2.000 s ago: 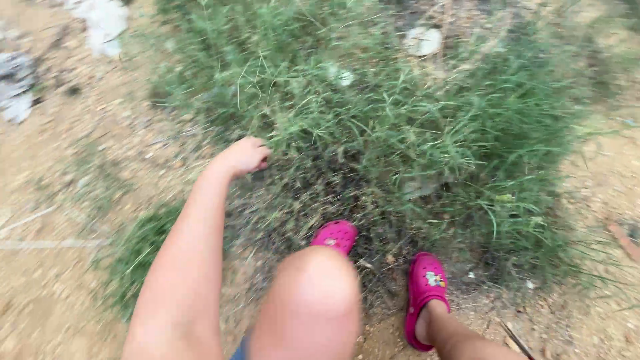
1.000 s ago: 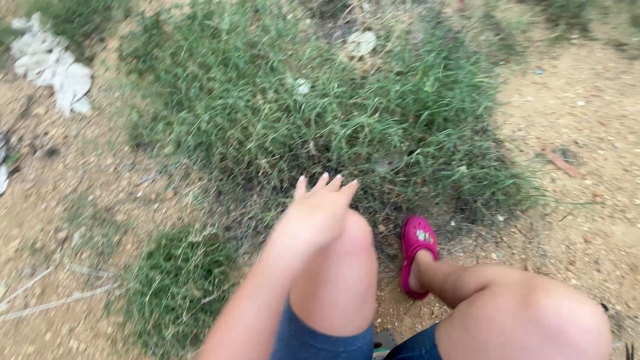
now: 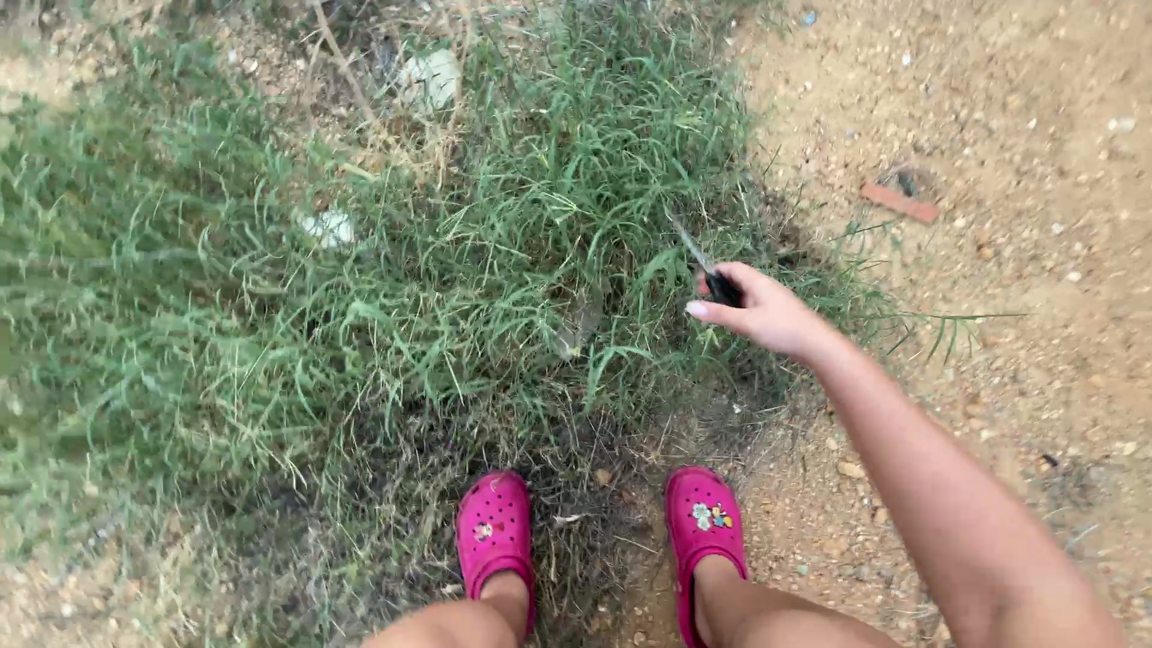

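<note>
My right hand (image 3: 765, 310) is closed around the black handle of a thin metal blade (image 3: 691, 241), which looks like a knife or one side of a pair of scissors; its exact kind cannot be told. The blade points up and left into the tips of a clump of green grass (image 3: 576, 198). Below the hand, dry flattened stems (image 3: 576, 459) lie at the base of the clump. My left hand is outside the view.
Pink clogs (image 3: 495, 531) on my feet stand at the grass's near edge. A reddish flat fragment (image 3: 900, 202) lies on the sandy ground (image 3: 1017, 297) at right. Pale pieces of litter (image 3: 430, 79) sit among the grass and dry twigs.
My right hand with the bladed tool has come into view at the right. The left hand, over the knee a second ago, has left the view. Both clogs now show side by side.
</note>
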